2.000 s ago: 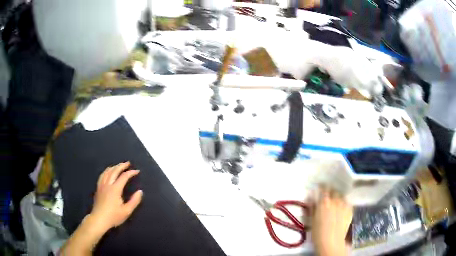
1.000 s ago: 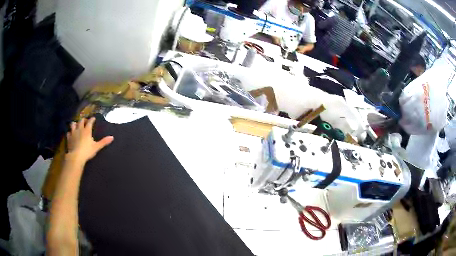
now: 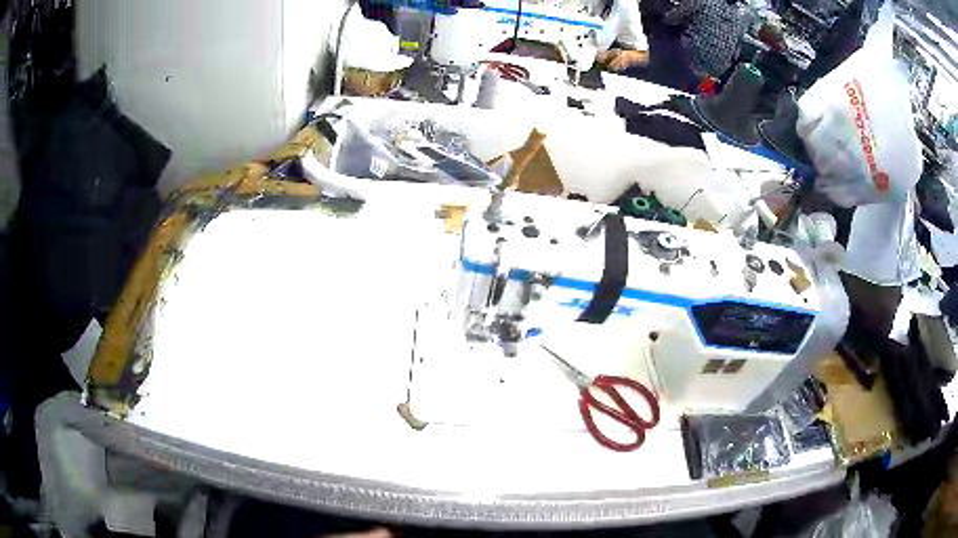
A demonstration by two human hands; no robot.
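Note:
The white sewing machine (image 3: 651, 284) with a blue stripe and black strap stands right of centre on the white table (image 3: 284, 347). Its presser foot and needle area (image 3: 508, 334) is under the head's left end. Red-handled scissors (image 3: 591, 405) lie right of the needle, blades pointing up-left. A brown tab (image 3: 412, 417) is at the bed plate's left corner. A sliver of skin shows at the bottom edge, left of centre, perhaps my left hand; its grip is hidden. My right hand is out of the picture. Dark cloth shows below the table's front edge.
A shiny dark packet (image 3: 741, 443) lies at the right table edge. A white tray (image 3: 347, 168) with clear bags is behind the machine. Dark garments (image 3: 79, 200) hang beyond the table's left. A white bag (image 3: 863, 131) is at back right. Another worker's hand (image 3: 627, 58) shows at the back.
The large black panel has gone from the table's left side, and my left hand has left that spot. The view has shifted; the machine appears further left and the front table edge now shows.

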